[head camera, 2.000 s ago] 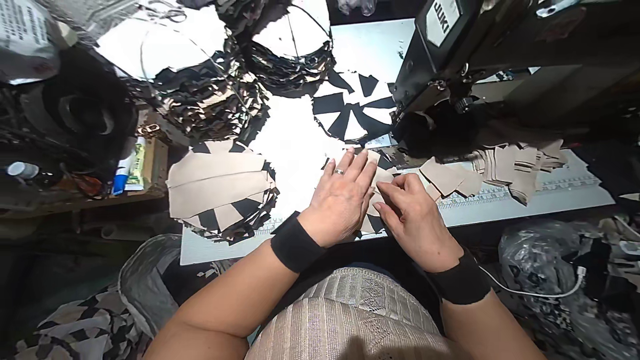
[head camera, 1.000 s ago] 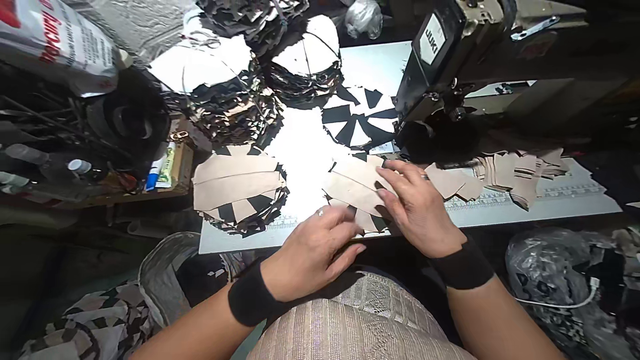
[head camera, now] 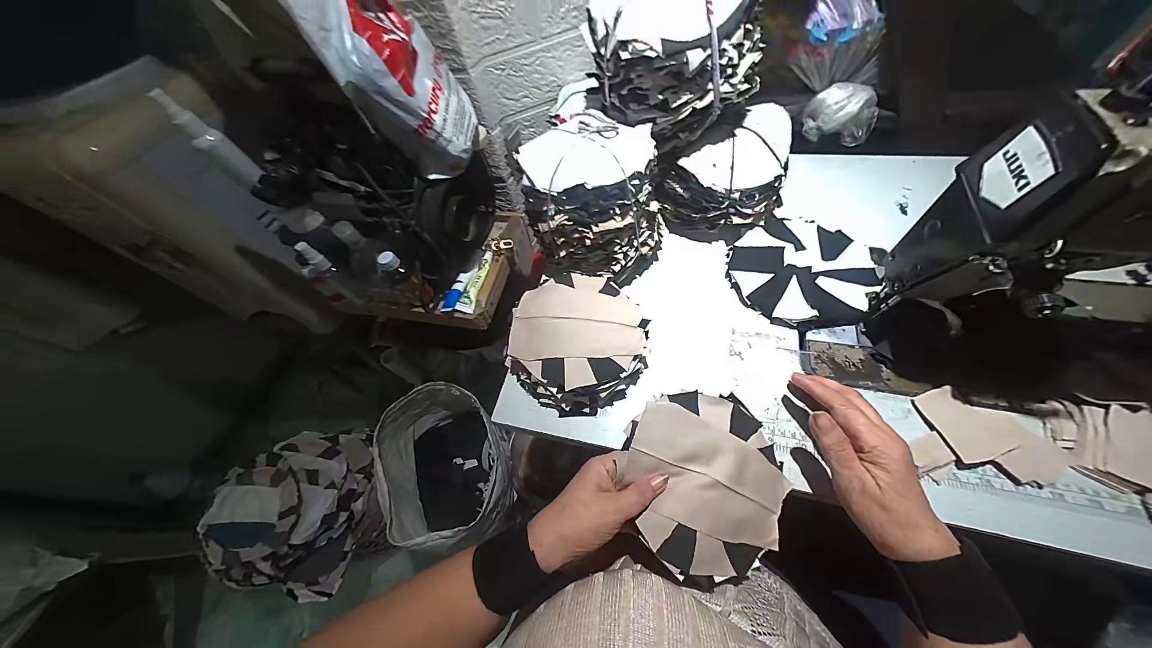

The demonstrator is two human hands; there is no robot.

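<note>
My left hand (head camera: 598, 504) grips the left edge of a round patchwork piece (head camera: 711, 481) in beige and black fabric, thumb on top, at the table's front edge. My right hand (head camera: 864, 459) hovers just right of that piece, fingers apart and holding nothing. A stack of similar round beige and black pieces (head camera: 578, 333) lies to the left. Behind, near the sewing machine (head camera: 981, 216), is a black and white round pile (head camera: 801, 270). Loose beige fabric pieces (head camera: 990, 441) lie right of my right hand.
Tied stacks of cut fabric (head camera: 589, 180) stand at the back. A wooden box (head camera: 490, 301) with tubes and bottles is at the left, below a printed plastic bag (head camera: 405, 81). A white fabric bin (head camera: 441, 468) and a patchwork heap (head camera: 279, 513) sit lower left.
My left hand has taken hold of the round patchwork piece, and the piece has moved toward me. My right hand has come off it. The view has shifted left.
</note>
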